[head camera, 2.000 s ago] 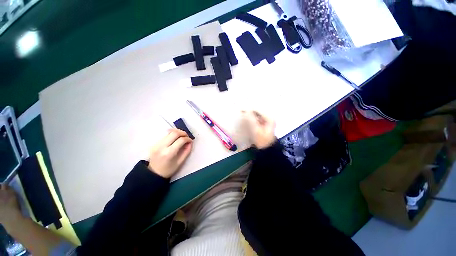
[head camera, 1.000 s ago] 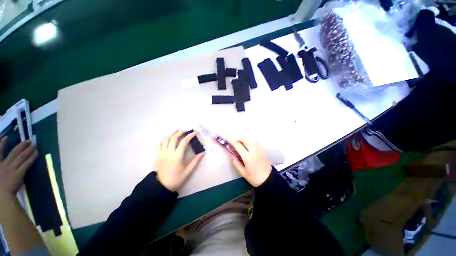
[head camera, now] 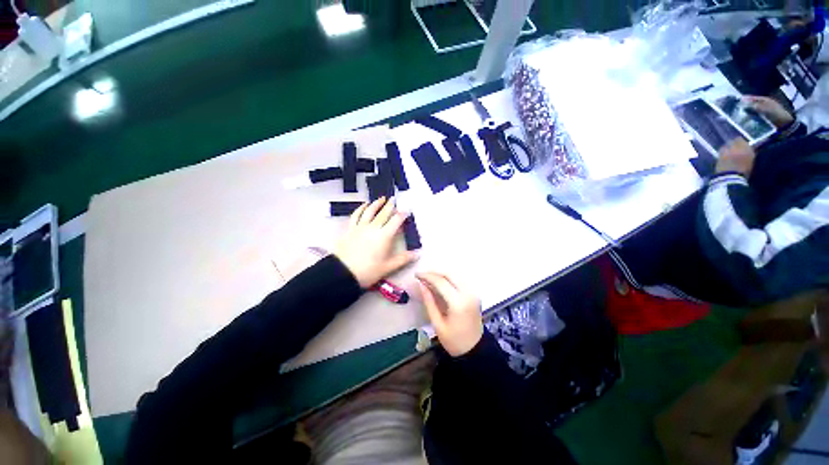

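Black foam strips [head camera: 349, 167] lie in an overlapping group on the cardboard sheet [head camera: 182, 272]. My left hand [head camera: 371, 243] is at the near edge of this group, with its thumb and fingers around one black foam strip [head camera: 413, 232]. My right hand [head camera: 452, 313] is just to the right and nearer to me, fingertips close together; whether anything small is between them cannot be told. The red utility knife [head camera: 393, 291] lies on the cardboard between my hands, its blade end partly hidden by my left sleeve.
Wider black foam pieces [head camera: 447, 164], scissors [head camera: 509, 154], a pen-like stick [head camera: 582, 219] and a bag of small parts [head camera: 543, 123] are at the right. Another person's hands hold a white frame [head camera: 727, 123] at far right. A yellow sheet with black strips [head camera: 53, 363] is at left.
The knife has left my right hand and lies on the cardboard. My left hand has moved right and away from me, to the strip group. The view has turned, showing a person at far right.
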